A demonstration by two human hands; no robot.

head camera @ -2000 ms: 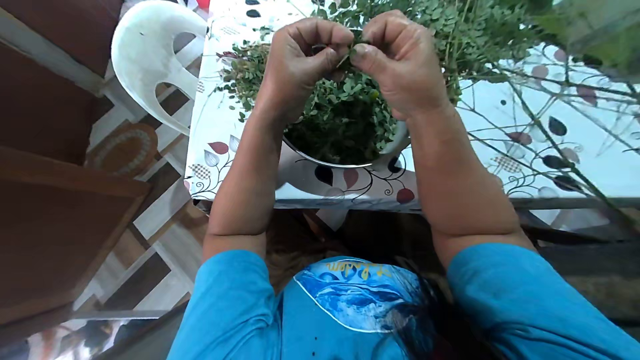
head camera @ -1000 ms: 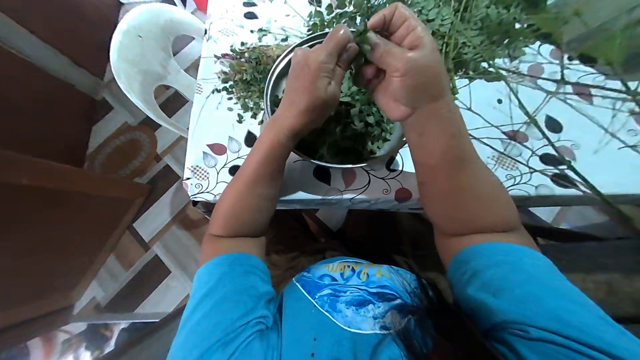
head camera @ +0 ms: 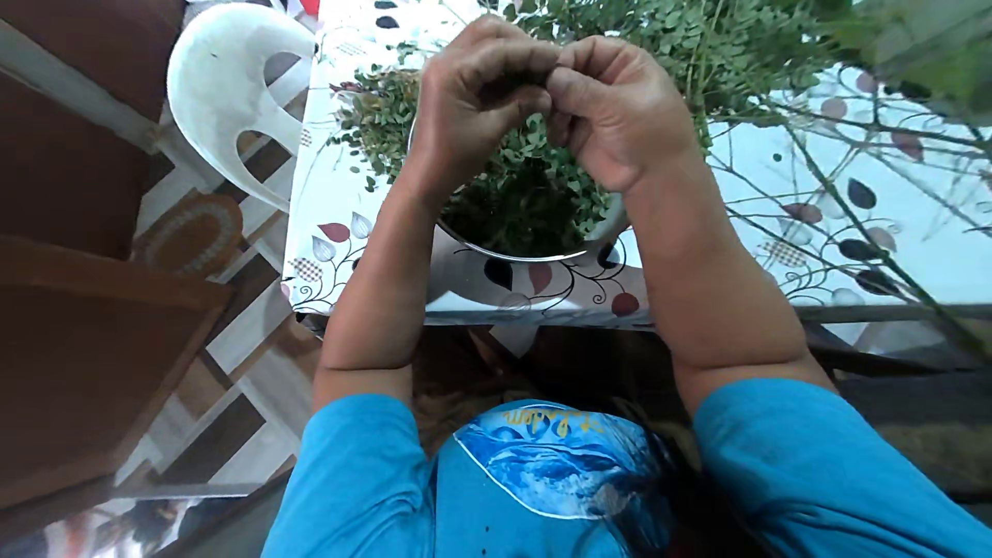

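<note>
Over a round metal bowl point(head camera: 612, 225) my two hands meet at the fingertips. Small green leaves point(head camera: 535, 186) fill much of the bowl. My left hand point(head camera: 492, 85) is curled, its thumb and fingertips near those of the other hand; whether it pinches a stem cannot be seen. My right hand point(head camera: 612, 101) has thumb and forefinger pressed together, and anything between them is hidden. Leafy sprigs point(head camera: 380, 120) lie left of the bowl, partly behind my left hand. A larger heap of leafy branches point(head camera: 736, 54) lies beyond and to the right.
Thin bare stems point(head camera: 837, 194) spread over the right side of the table, which has a leaf-patterned cloth point(head camera: 333, 263). A white plastic chair point(head camera: 225, 85) stands at the table's left side. Brown wooden furniture point(head camera: 85, 364) is at the far left, and an oval mat point(head camera: 190, 236) lies on the floor.
A second ago my hands were close together with green leaf matter at the fingers; now my left hand is more arched and no green shows clearly between the fingertips.
</note>
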